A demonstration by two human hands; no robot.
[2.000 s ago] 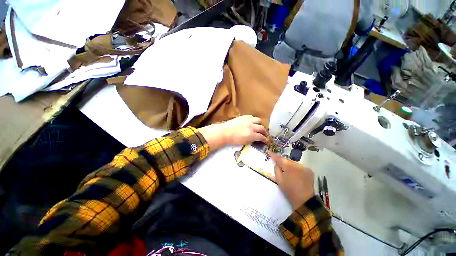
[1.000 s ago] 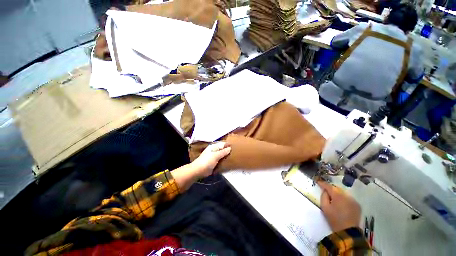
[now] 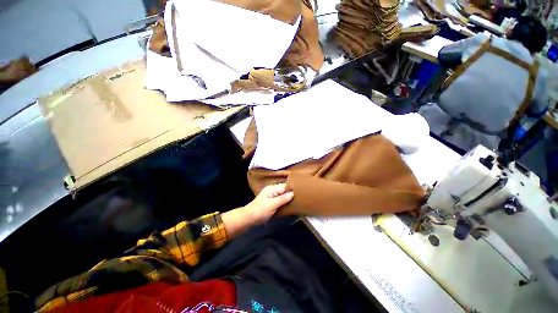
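Note:
A brown shell panel (image 3: 349,189) with a white backing sheet (image 3: 312,125) lies across the white table. Its right end reaches under the presser foot (image 3: 430,220) of the white sewing machine (image 3: 495,202). My left hand (image 3: 269,203) grips the panel's near left edge at the table's front edge, with the cloth stretched between hand and needle. The fingertips are on top and the rest of the grip is partly hidden. My right hand is out of the picture.
A cardboard sheet (image 3: 116,122) lies at the left on a metal surface (image 3: 21,153). A heap of brown and white pieces (image 3: 226,46) lies behind it. Stacked brown pieces (image 3: 366,27) stand farther back. A seated person (image 3: 489,85) is at the upper right.
My right hand, near the needle before, has left the view. My left hand moved from the needle to the panel's left edge and stays there. The camera view has turned left.

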